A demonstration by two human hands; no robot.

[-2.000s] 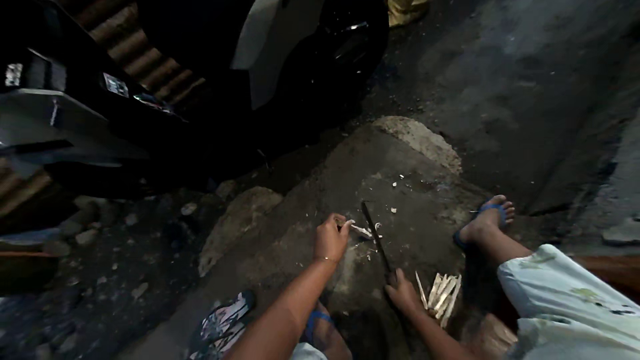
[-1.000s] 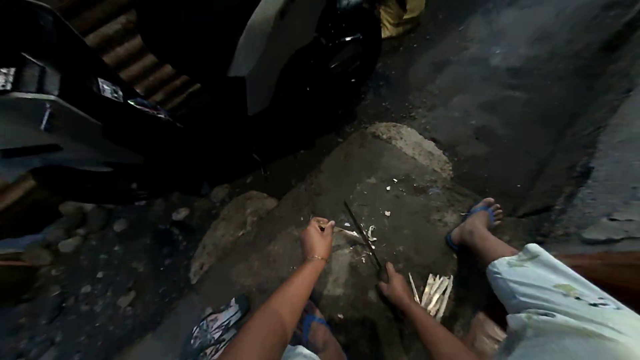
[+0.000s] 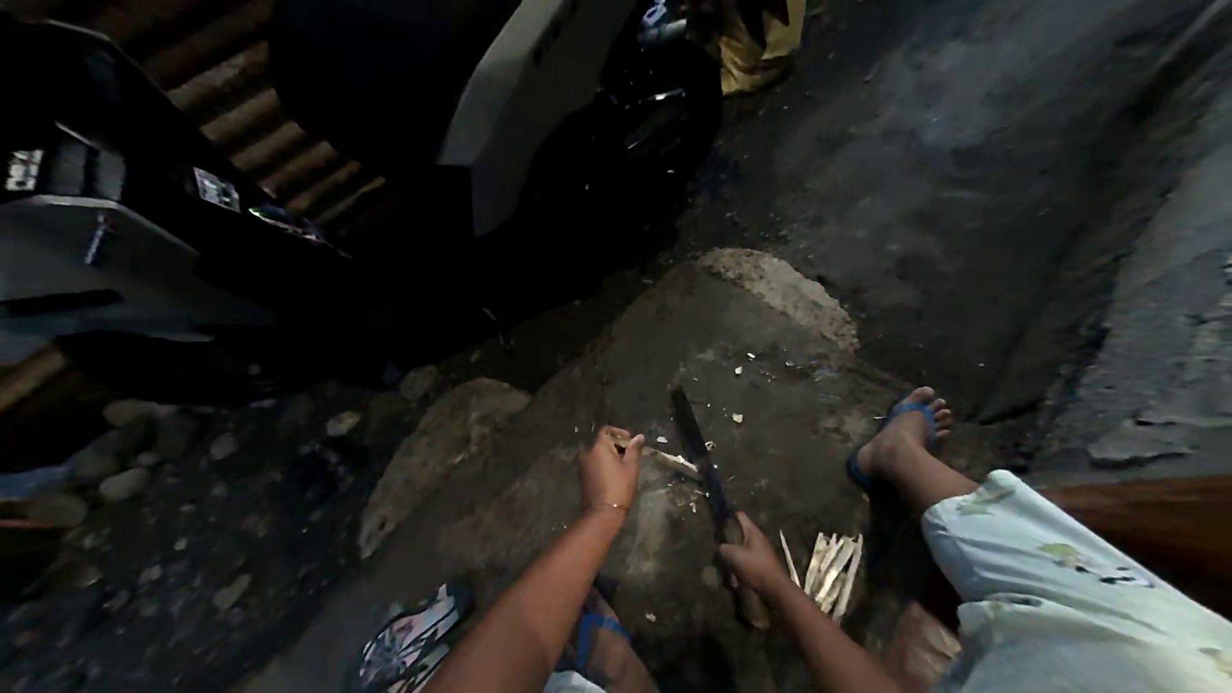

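Between the thumb and fingers of my left hand (image 3: 611, 467) is one end of a thin pale wood stick (image 3: 671, 459), which points right toward the blade. My right hand (image 3: 754, 558) grips the handle of a long dark knife (image 3: 700, 443), a machete by its shape. Its blade lies across the stick's far end, angled up and to the left over the ground. Whether the edge touches the wood cannot be told. Small wood chips (image 3: 738, 418) are scattered about the blade. A bundle of split pale sticks (image 3: 833, 575) lies beside my right forearm.
My foot in a blue flip-flop (image 3: 905, 438) is at the right, the other at the bottom. A patterned slipper (image 3: 409, 640) lies lower left. Rough concrete (image 3: 780, 289) edges the ground, with stones (image 3: 125, 484) at left. A dark motorcycle (image 3: 520, 106) and a yellow sack (image 3: 760, 43) stand beyond.
The knife's angle and place against the stick have shifted slightly across the frames. Both hands keep their hold.
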